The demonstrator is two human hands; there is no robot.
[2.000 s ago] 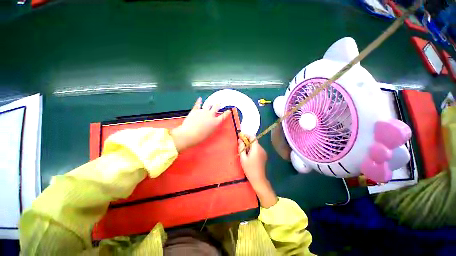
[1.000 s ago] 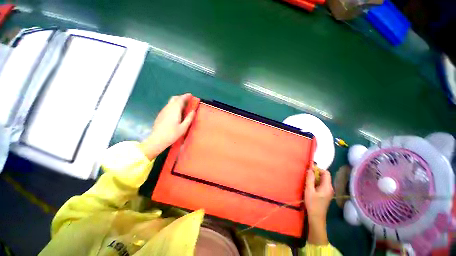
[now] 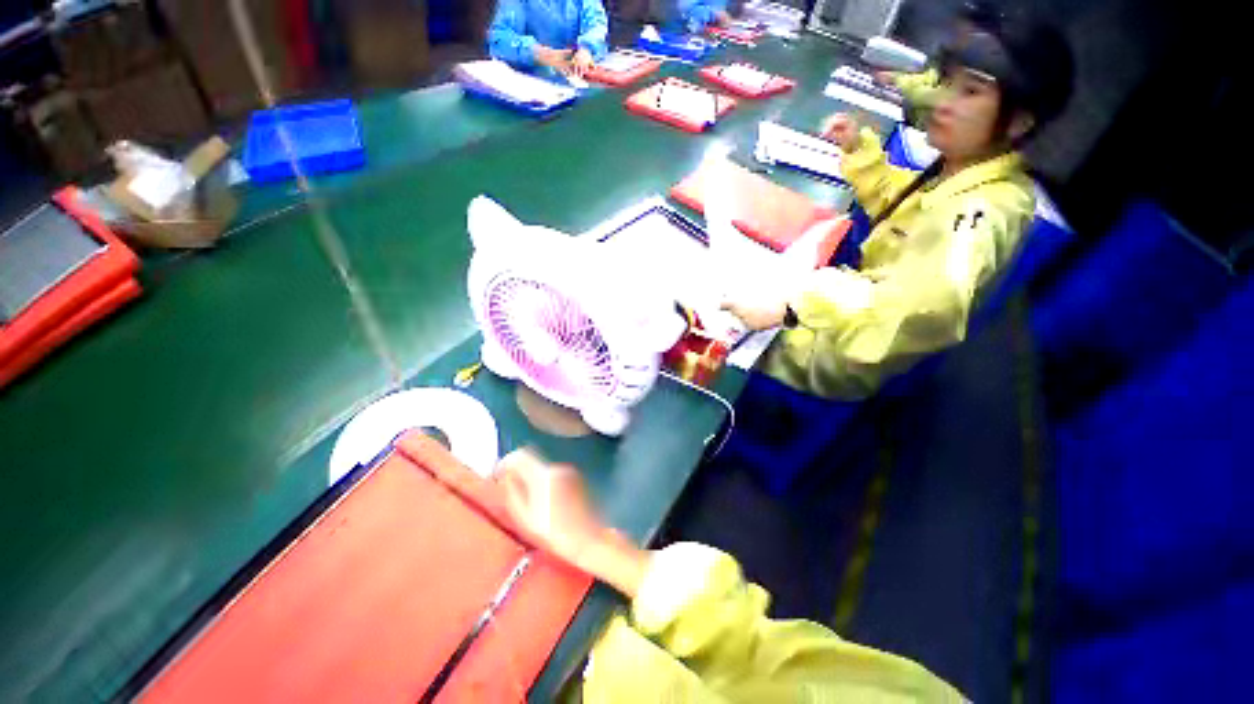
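Observation:
The red foam pad lies at the lower left, cut off by the bottom edge. The black frame lies on it, with one dark side along the pad's far edge. My right hand is at the pad's right end, its fingers bent and blurred; whether it holds anything cannot be made out. My left hand is out of the picture. The white tape roll lies flat just beyond the pad's corner, partly covered by it. A small yellow item lies beside the roll.
A white and pink fan stands beyond my right hand, with a brown disc under it and a white cable beside it. A person in yellow sits at the right. A blue tray and stacked red pads are at the left.
The view has swung right and up, bringing in the other workers. My left hand, earlier on the pad, has left the picture. My right hand stays by the pad's right end.

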